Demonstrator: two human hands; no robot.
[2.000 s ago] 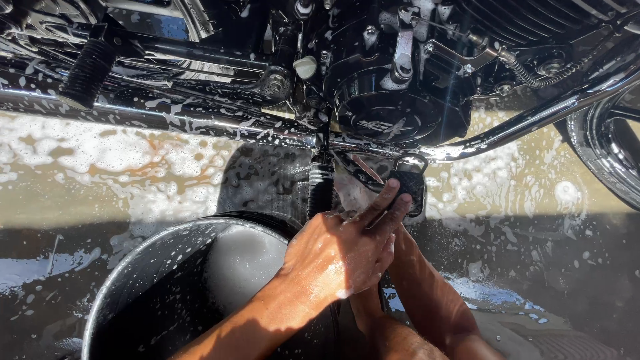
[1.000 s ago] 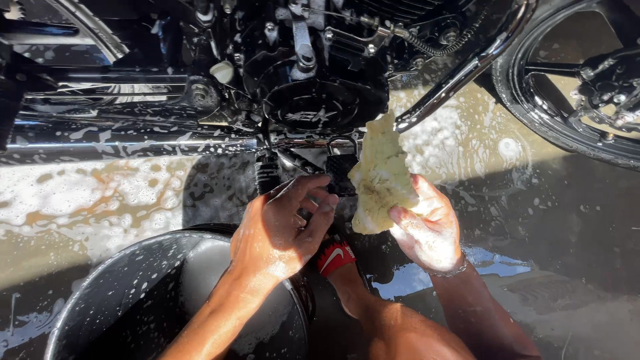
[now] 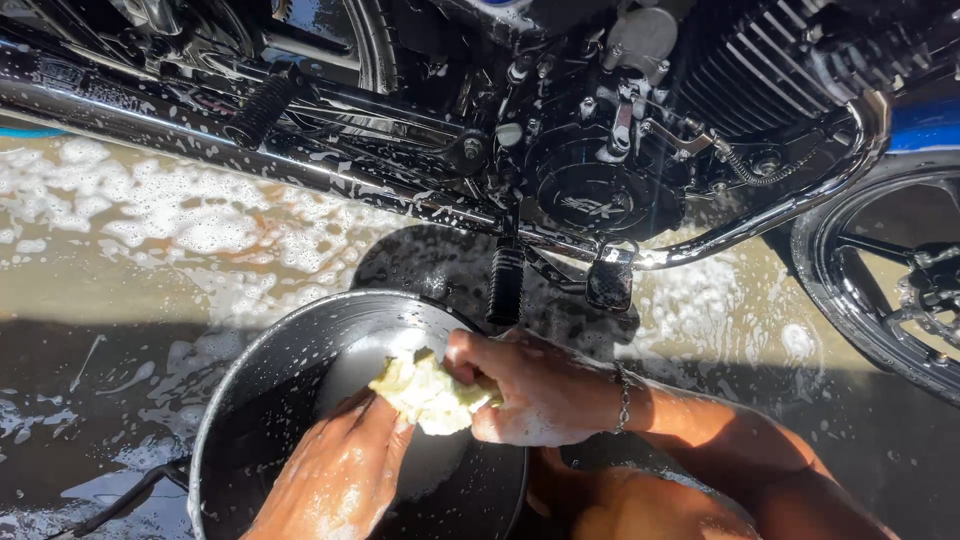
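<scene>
Over a black bucket (image 3: pixel 247 352) of sudsy water, a pale yellow sponge or cloth (image 3: pixel 431 391) is bunched between my two hands. My right hand (image 3: pixel 540 386), wet and wearing a chain bracelet, grips its right side. The fingers of my left hand (image 3: pixel 337 457) press against its left side; their tips are partly hidden. Beyond the bucket stands a motorcycle, with a ribbed rubber footrest (image 3: pixel 506 281) and a brake pedal (image 3: pixel 609 285) nearest my hands. Foam spots its chrome exhaust pipe (image 3: pixel 300 161) and black engine cover (image 3: pixel 592 199).
A rear footrest (image 3: pixel 262 109) sticks out at the upper left. The front wheel (image 3: pixel 832 277) stands at the right. White foam (image 3: pixel 202 225) and water cover parts of the ground. The bucket's handle (image 3: pixel 127 499) hangs out at lower left. My bare leg is at the bottom.
My hands have moved from beside the brake pedal to over the bucket, bringing the yellow sponge or cloth along. It hung spread from my right hand one second ago and is now bunched between both.
</scene>
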